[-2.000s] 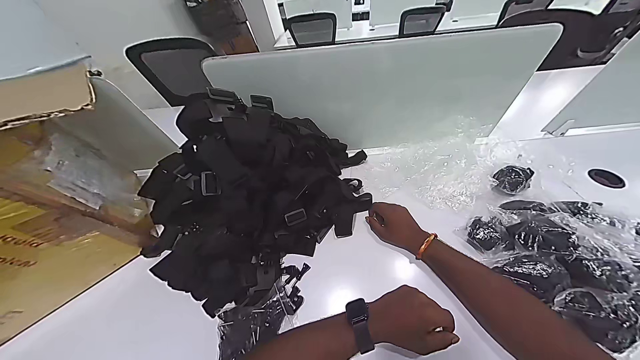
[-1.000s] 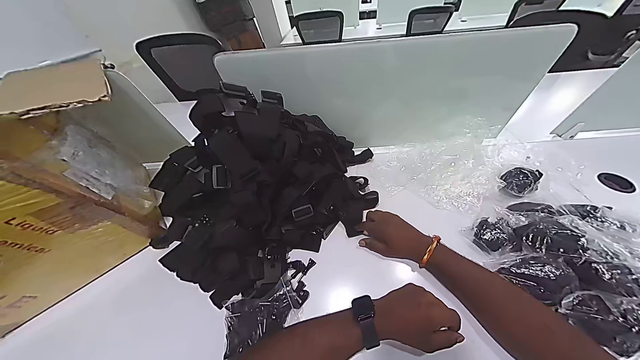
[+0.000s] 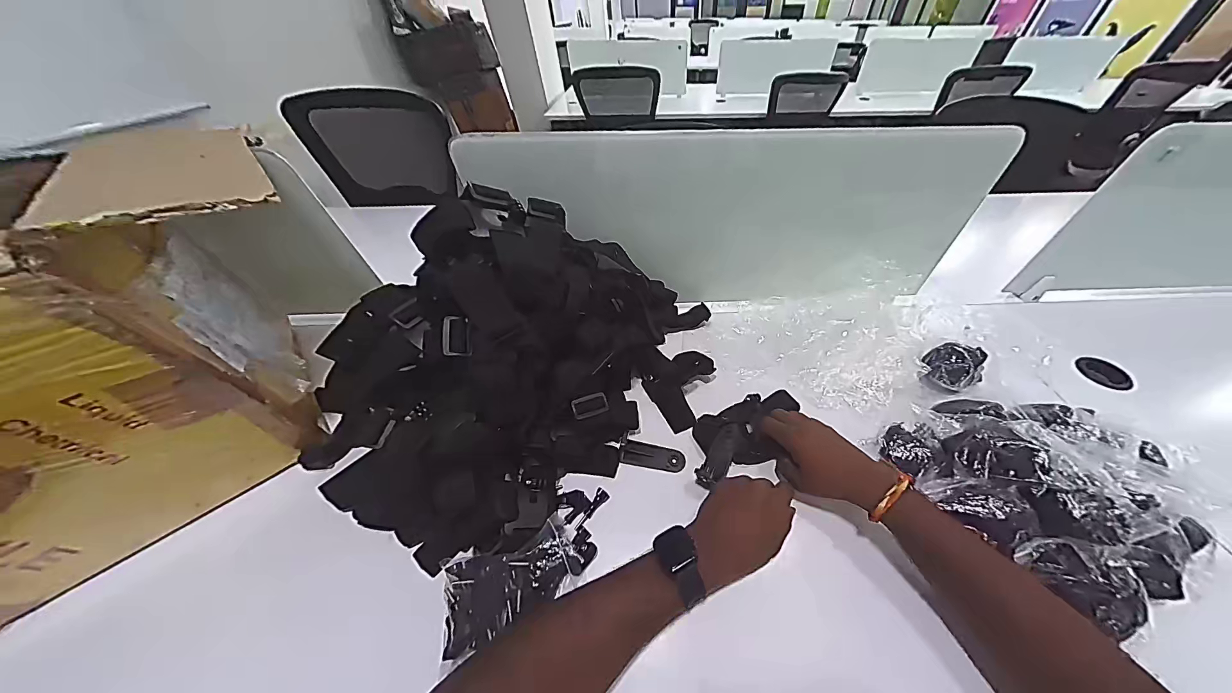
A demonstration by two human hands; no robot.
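Note:
A large heap of black webbing straps with buckles (image 3: 520,366) lies on the white desk, left of my hands. Just right of the heap is a small black strap bundle (image 3: 736,433). My right hand (image 3: 828,457), with an orange wristband, has its fingers closed on the bundle's right side. My left hand (image 3: 746,525), wearing a dark watch, is curled at the bundle's lower edge; its fingertips are hidden, so whether it grips the bundle cannot be told. A flat black piece with a slot (image 3: 654,456) sticks out of the heap.
At the left stands an opened cardboard box (image 3: 164,452). Black items in clear plastic bags (image 3: 1039,491) lie at the right, and a bagged black bundle (image 3: 953,366) sits behind them. Loose clear plastic (image 3: 837,346) lies before a frosted partition (image 3: 741,212). A bagged black item (image 3: 500,597) is at the near left.
A small black strap bundle is now apart from the heap, under my right hand. My left hand has come up beside it. The view has shifted and shows more of the room behind.

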